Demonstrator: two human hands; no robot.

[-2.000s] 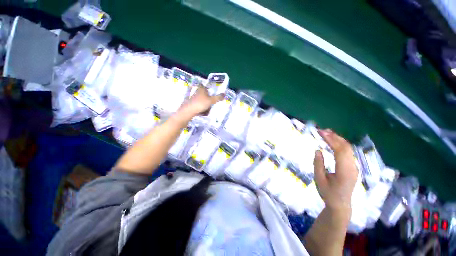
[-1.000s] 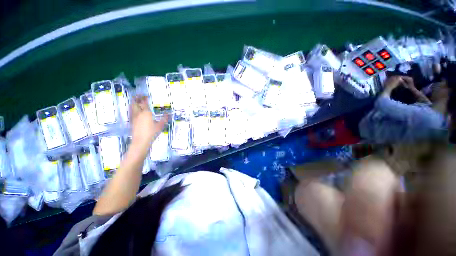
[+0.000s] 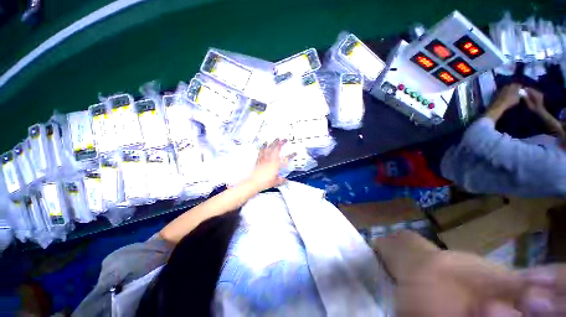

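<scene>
Rows of flat white bagged units [image 3: 146,121], with yellow and dark bands at one end, lie overlapping along the black bench strip. My left hand [image 3: 270,164] lies on the bagged units near the right end of the rows, close to the bench's front edge. Its fingers look apart, with nothing clearly gripped. Several units lie at angles in a looser pile beyond it. My right hand [image 3: 478,288] is large and blurred at the lower right, away from the bench. Its fingers cannot be made out, nor whether it holds anything.
A grey-white tester [image 3: 428,68] with red displays and coloured buttons stands right of the pile. Beyond it are more bagged units [image 3: 527,40] and a neighbouring person's hands and grey sleeve [image 3: 496,155]. The green conveyor [image 3: 248,25] runs behind. Cartons [image 3: 478,229] and a red item [image 3: 409,170] lie below.
The view has swung right, bringing the tester and neighbour closer. My left hand has moved from the middle of the rows to their right end. My right hand remains blurred at the lower right.
</scene>
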